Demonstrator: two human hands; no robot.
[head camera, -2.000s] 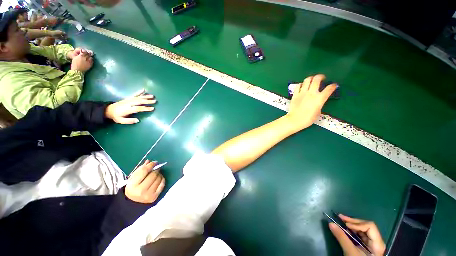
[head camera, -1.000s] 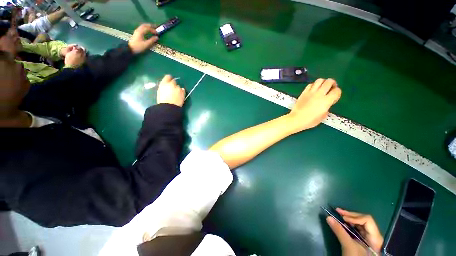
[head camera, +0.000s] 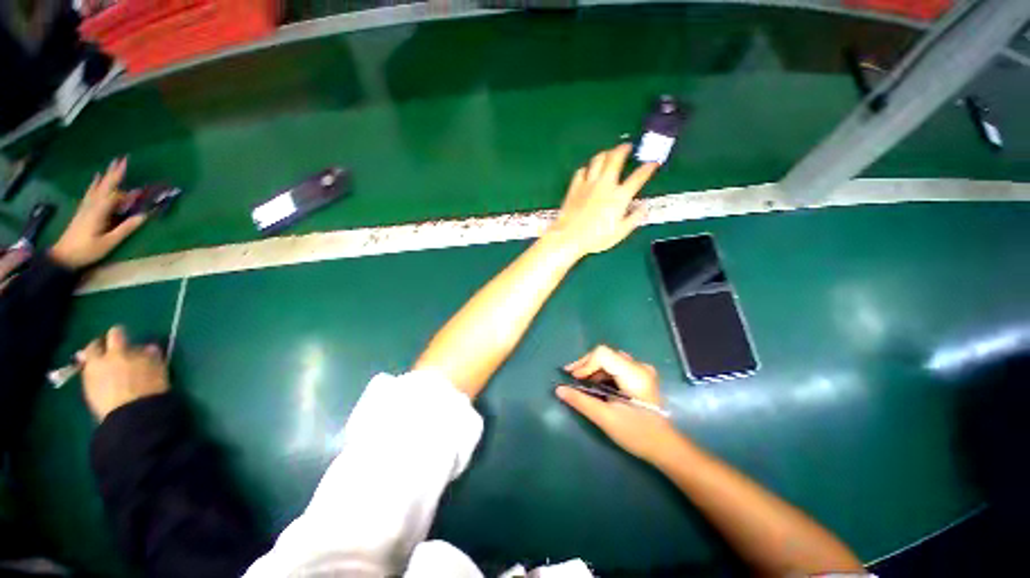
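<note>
My left hand (head camera: 593, 209) reaches over the worn white edge strip onto the belt, fingers spread. Its fingertips are at the pale end of a dark handheld unit (head camera: 660, 130); I cannot tell whether they grip it. My right hand (head camera: 619, 395) is over the green work surface and holds thin dark tweezers (head camera: 610, 391), tip pointing left. Another unit (head camera: 300, 200) with a white patch lies on the belt to the left.
A smartphone (head camera: 706, 307) lies right of my hands. A grey metal post (head camera: 892, 99) stands at the strip on the right. At left, a neighbour's hand (head camera: 96, 220) is at another unit (head camera: 149, 201); their other hand (head camera: 119, 373) holds a small tool. Red material (head camera: 181, 28) is at the back left.
The view has turned to the right. The unit that was beside my left hand now lies farther left, and my left hand is at a different unit. My right hand still holds the tweezers.
</note>
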